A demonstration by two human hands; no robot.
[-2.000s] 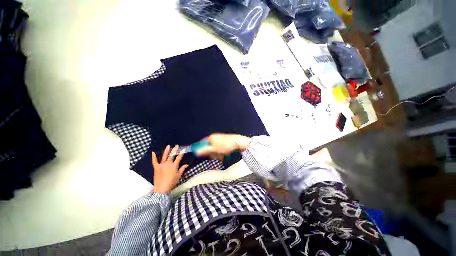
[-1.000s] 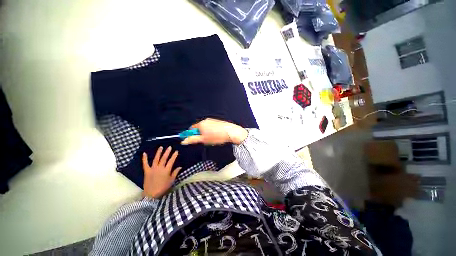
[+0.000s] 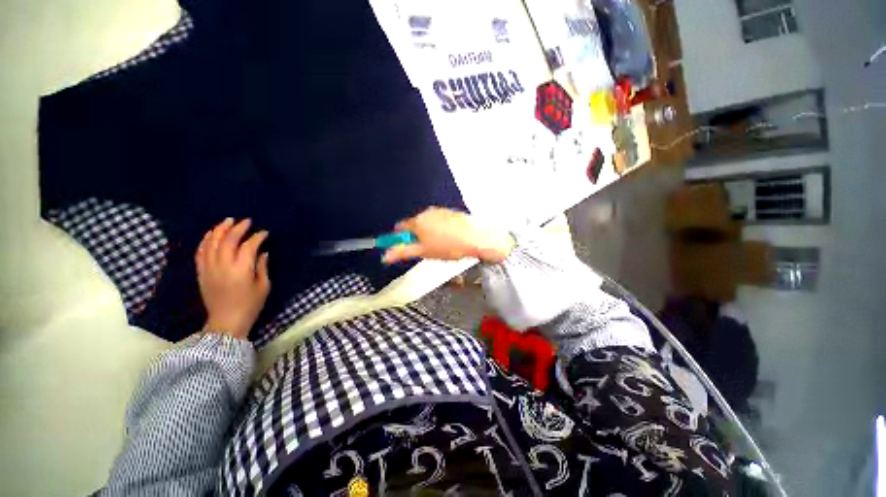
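A dark navy sleeveless garment (image 3: 282,116) lies flat on the cream table, with black-and-white gingham (image 3: 117,243) showing at its armholes. My left hand (image 3: 231,272) rests on the garment's lower part, fingers spread, palm down, holding nothing. My right hand (image 3: 442,236) is at the garment's right lower edge and grips the teal handle of an air blow gun (image 3: 396,240). Its thin silver nozzle points left over the cloth towards my left hand. The fingers partly hide the handle.
A printed poly bag (image 3: 476,92) lies beyond the garment, with a red-and-black patterned item (image 3: 554,107) on it. A yellow item (image 3: 602,105), a small black-and-red phone (image 3: 596,165) and a bagged garment (image 3: 623,41) are near the far edge. Cardboard boxes (image 3: 704,233) stand beyond the table.
The view has moved closer to the garment. My left hand has moved from the gingham hem onto the dark cloth further up. The air gun has shifted right relative to the garment, away from the left armhole.
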